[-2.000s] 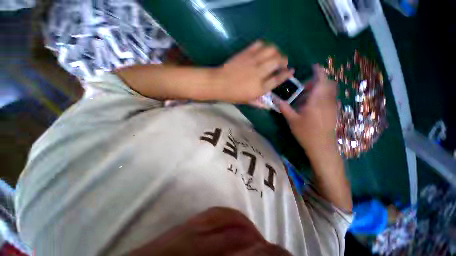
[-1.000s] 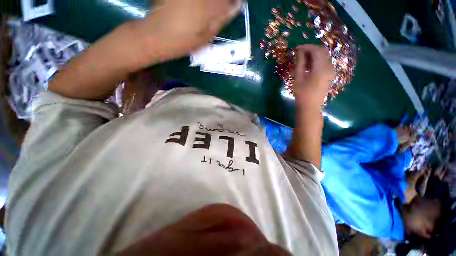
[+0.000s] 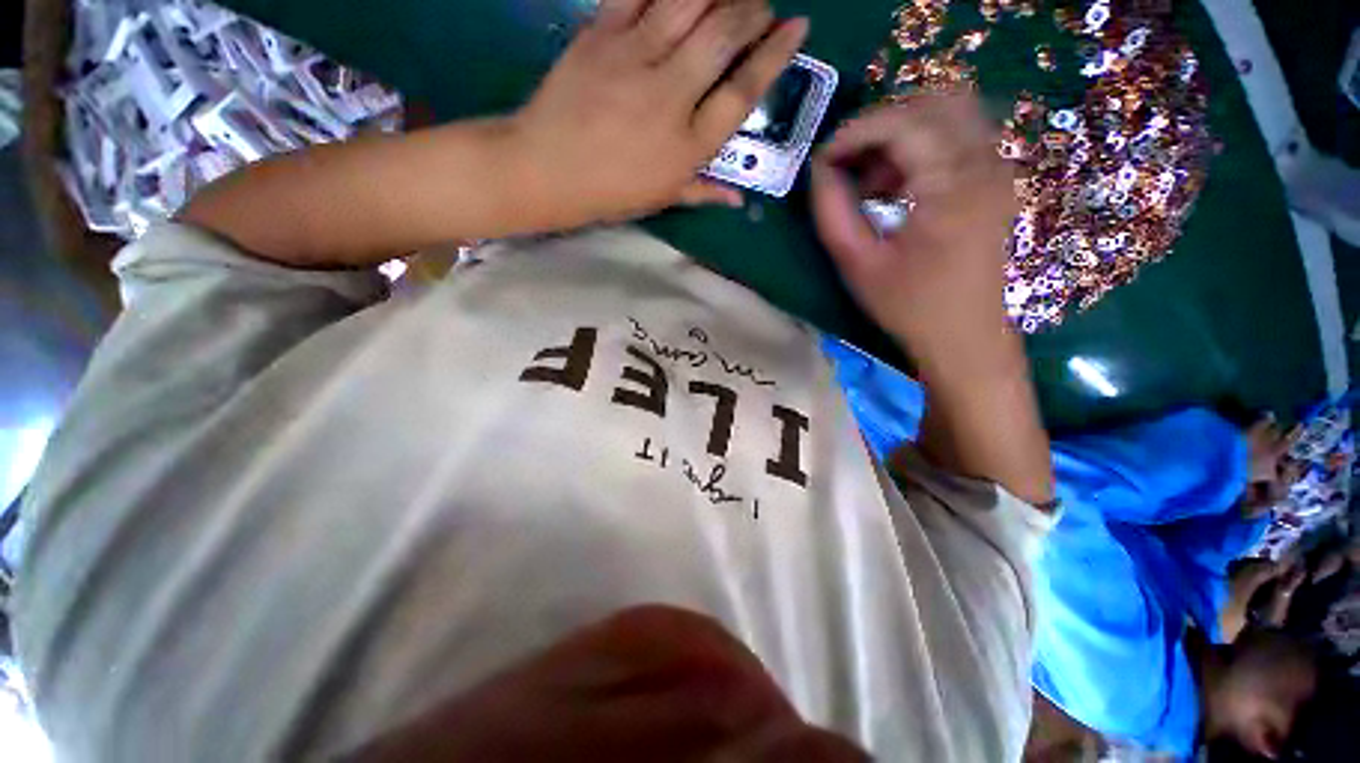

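Note:
A white housing (image 3: pixel 806 137) with a rectangular opening and a narrower solid end lies on the green surface in front of me. My left hand (image 3: pixel 641 112) is on it, fingers over its left side and thumb at its lower edge. My right hand (image 3: pixel 932 209) is just right of the housing, blurred, with curled fingers. A bright spot shows at its fingers, but I cannot tell if it is a held piece or glare. A pile of small copper contact pieces (image 3: pixel 1126 164) lies to the right, partly behind that hand.
A heap of white housings (image 3: pixel 187 97) is at the upper left, beyond my left forearm. A pale rail (image 3: pixel 1295 194) curves along the right. A person in blue (image 3: pixel 1126 596) is at the lower right, near more white parts (image 3: pixel 1313 485).
My right hand has moved from the copper pile left to beside the housing. My left hand now lies with spread fingers on the housing. The view has shifted.

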